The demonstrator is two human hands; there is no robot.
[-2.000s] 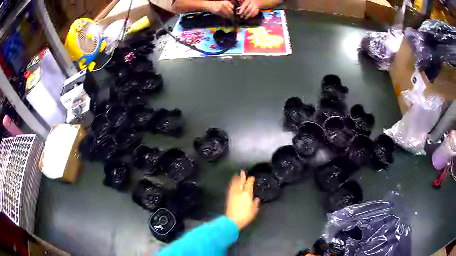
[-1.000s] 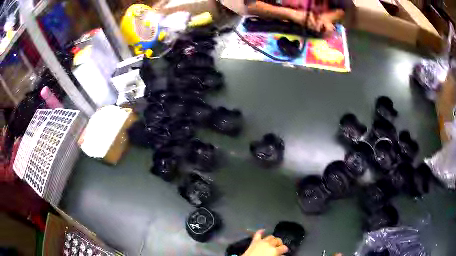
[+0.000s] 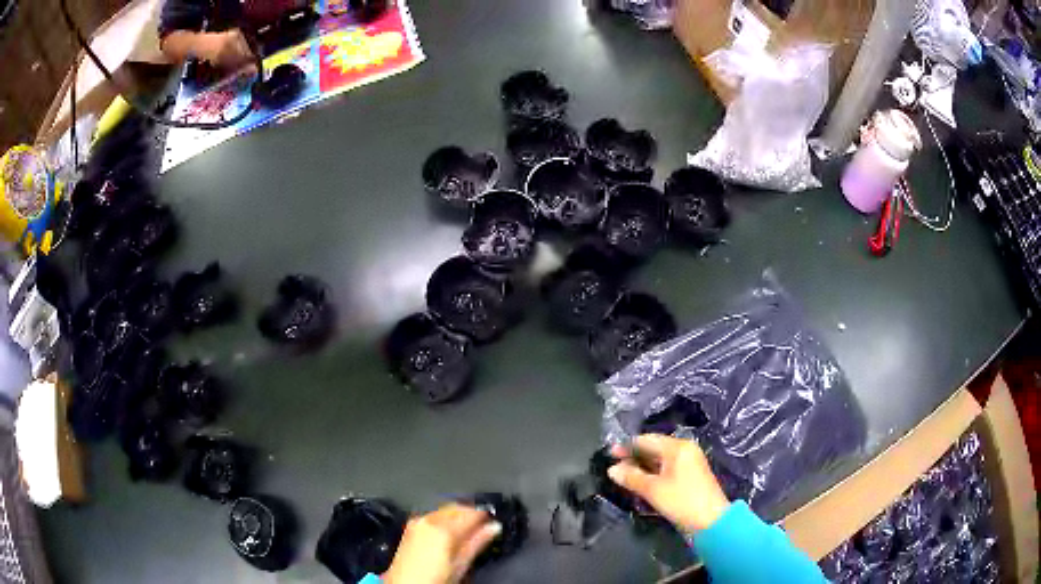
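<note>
My left hand [image 3: 440,542] is at the bottom edge, its fingertips closed on a dark black part [image 3: 502,527], whose shape is unclear. A black cup-shaped housing [image 3: 360,538] sits just left of it. My right hand [image 3: 676,485] is at the near edge of the clear poly bag [image 3: 788,399], thumb and fingers pinched on a small black insert [image 3: 614,470], blurred. Small dark loose pieces [image 3: 580,516] lie between my hands. A group of black housings [image 3: 470,297] stands at the centre, and one housing [image 3: 297,310] stands apart.
More housings [image 3: 120,319] are piled at left. A carton [image 3: 993,502] of shiny dark contents is at lower right. A pink bottle [image 3: 879,160], red-handled tool [image 3: 885,226] and white poly bag [image 3: 765,114] are at upper right. Another person's hand [image 3: 223,51] is over a printed sheet [image 3: 365,46].
The view has swung to the right. My right hand, barely visible at the bottom edge before, is now at the clear bag. My left hand is now at the dark part beside a housing.
</note>
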